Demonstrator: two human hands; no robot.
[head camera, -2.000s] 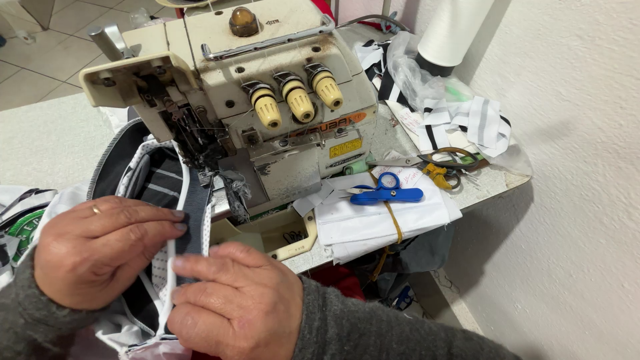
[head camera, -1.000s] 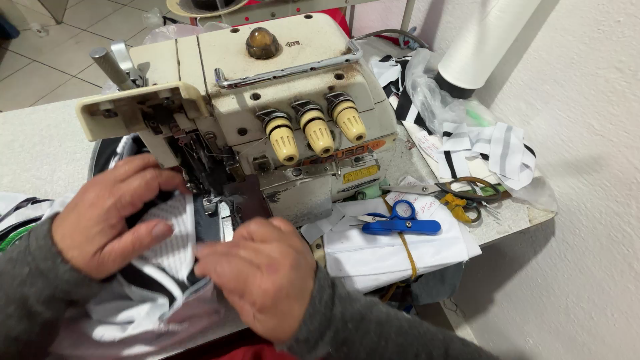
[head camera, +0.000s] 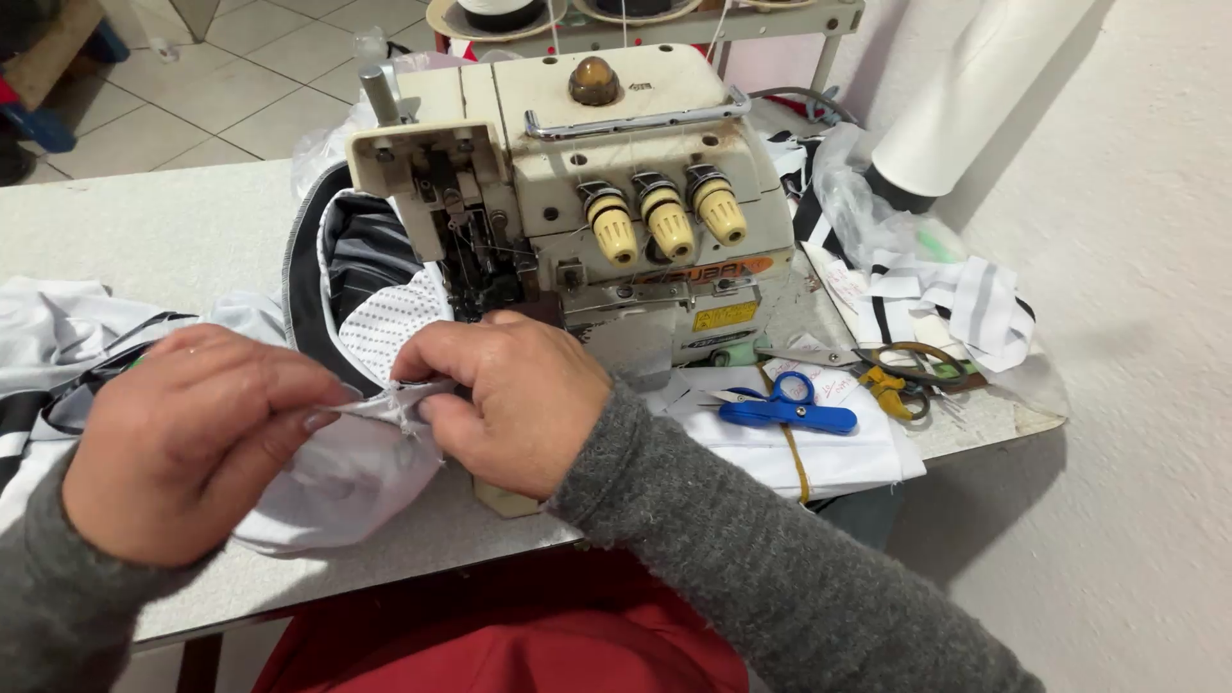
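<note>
My left hand (head camera: 207, 433) pinches the edge of a white and black fabric garment (head camera: 313, 250) between thumb and fingers. My right hand (head camera: 510, 399) grips the same edge a short way to the right, just in front of the overlock sewing machine (head camera: 654, 183). Between the two hands runs a short stretch of light fabric with loose threads. Behind them the garment's dark band curves up to the left of the needle area, around striped and dotted cloth. My right hand partly hides the machine's lower left part.
Blue thread snips (head camera: 789, 414) lie on folded white fabric (head camera: 837, 457) tied with a band. Scissors with yellow wrapping on a handle (head camera: 890, 390) are at the right, near fabric scraps (head camera: 977, 308). A white cone (head camera: 953, 106) stands by the wall. More cloth (head camera: 58, 322) lies left.
The garment has come away from beside the needle area toward me. Both hands, earlier laid on the cloth, now pinch its edge. The view has shifted, showing more of the table's front.
</note>
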